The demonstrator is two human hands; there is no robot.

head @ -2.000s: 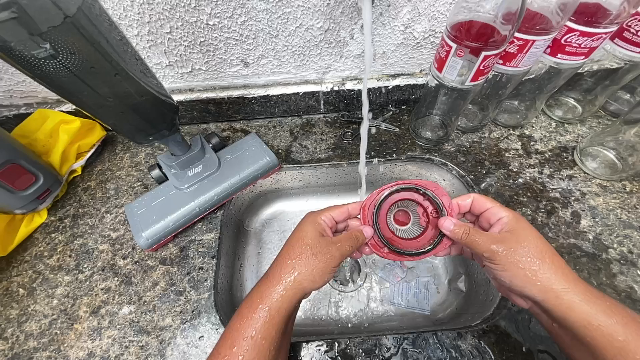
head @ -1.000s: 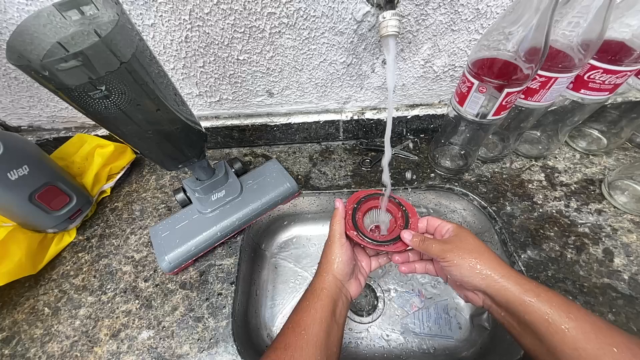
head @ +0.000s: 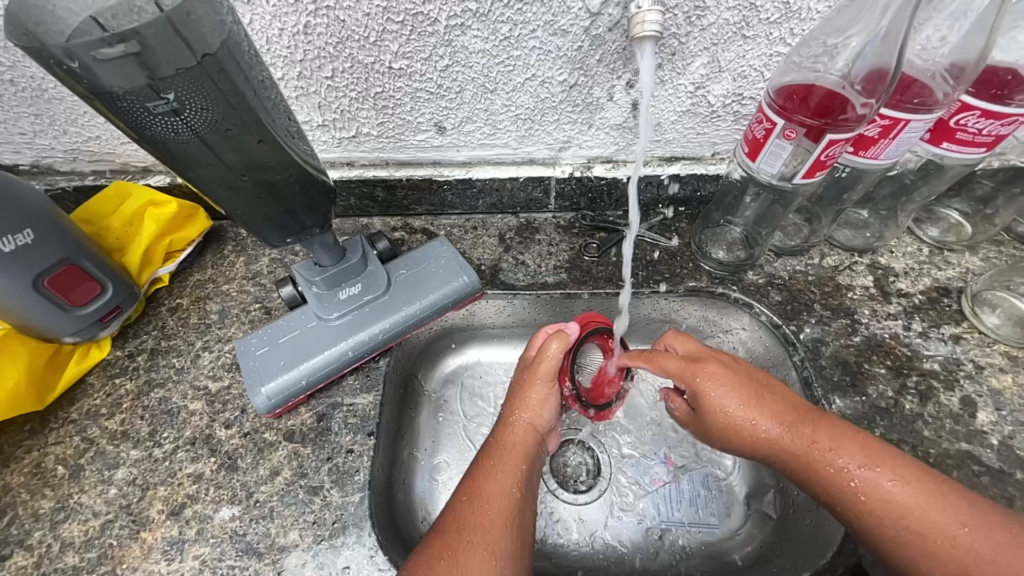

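My left hand grips the left side of a red round filter part with a dark ring and a ribbed centre, tilted over the sink. Running water from the tap nozzle falls onto its upper right. My right hand reaches in from the right, its index finger pointing out and touching the inside of the part under the stream, the other fingers curled and holding nothing. Beneath lies the stainless steel sink with its drain and a wet transparent wrapper bearing print.
A grey Wap vacuum floor head with its dark clear body stands left of the sink. Further left, a grey Wap unit rests on a yellow bag. Scissors and several glass Coca-Cola bottles stand or lie behind the sink.
My right hand has let go of the red part's edge, and its index finger now reaches into it. My left hand keeps hold. The part is now tilted more on edge under the water.
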